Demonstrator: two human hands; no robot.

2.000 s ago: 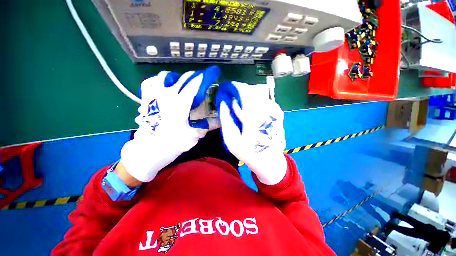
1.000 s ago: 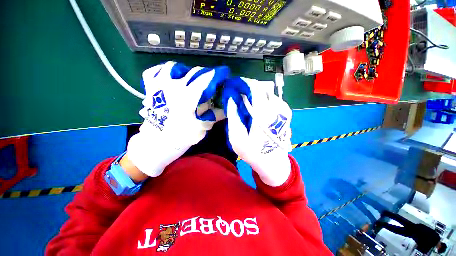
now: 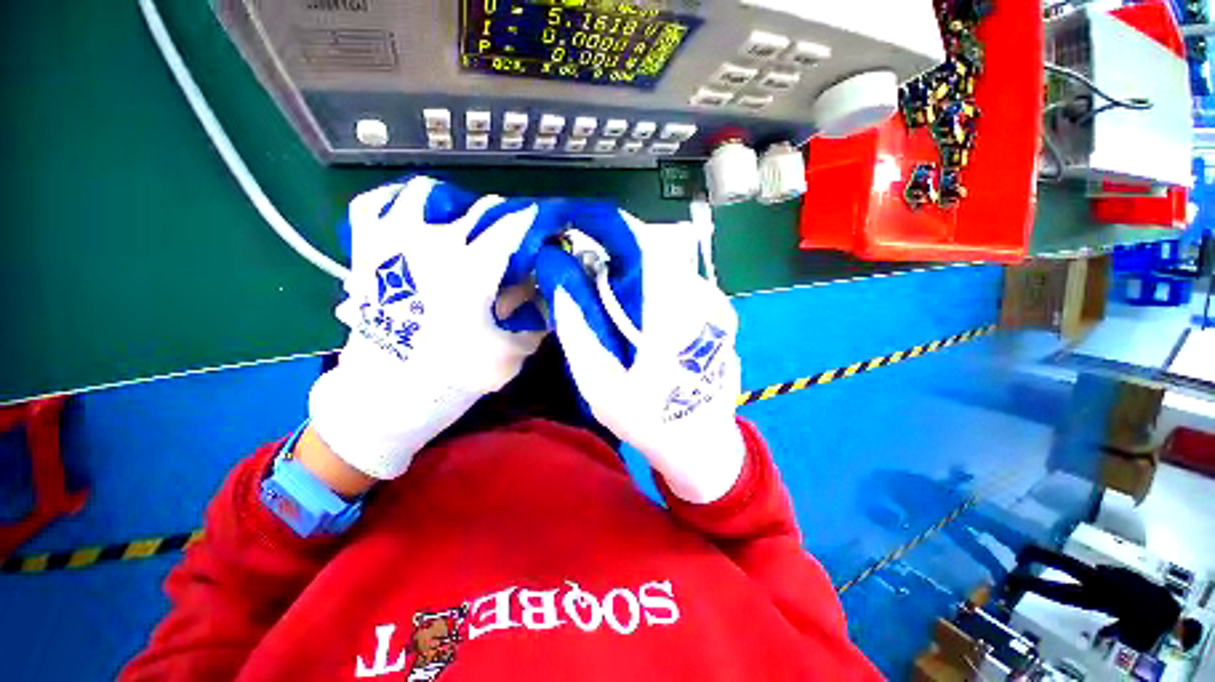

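Note:
My left hand (image 3: 424, 313), in a white and blue work glove, and my right hand (image 3: 640, 320), gloved alike, meet in front of my chest at the bench edge. Both are closed around a small circuit board (image 3: 573, 248), mostly hidden by the fingers. A silvery part (image 3: 592, 261) shows between the right fingers. A white cable (image 3: 227, 153) runs down to my left hand. A thinner white lead (image 3: 704, 240) shows behind my right hand. The bench meter (image 3: 533, 113) stands behind, its display (image 3: 576, 40) lit with yellow digits, the top one about 5.16.
Two whitish output terminals (image 3: 754, 173) sit at the meter's lower right. A red tote (image 3: 879, 220) beside it holds many boards (image 3: 941, 133). Another pale device (image 3: 1133, 107) stands farther right. A red frame (image 3: 47, 466) is at the left. A person (image 3: 1113, 600) is at the lower right.
The meter digits went from a loaded reading to zeros, and now show about 5.16 with zero current. My right fingers have shifted at the board, uncovering the silvery part.

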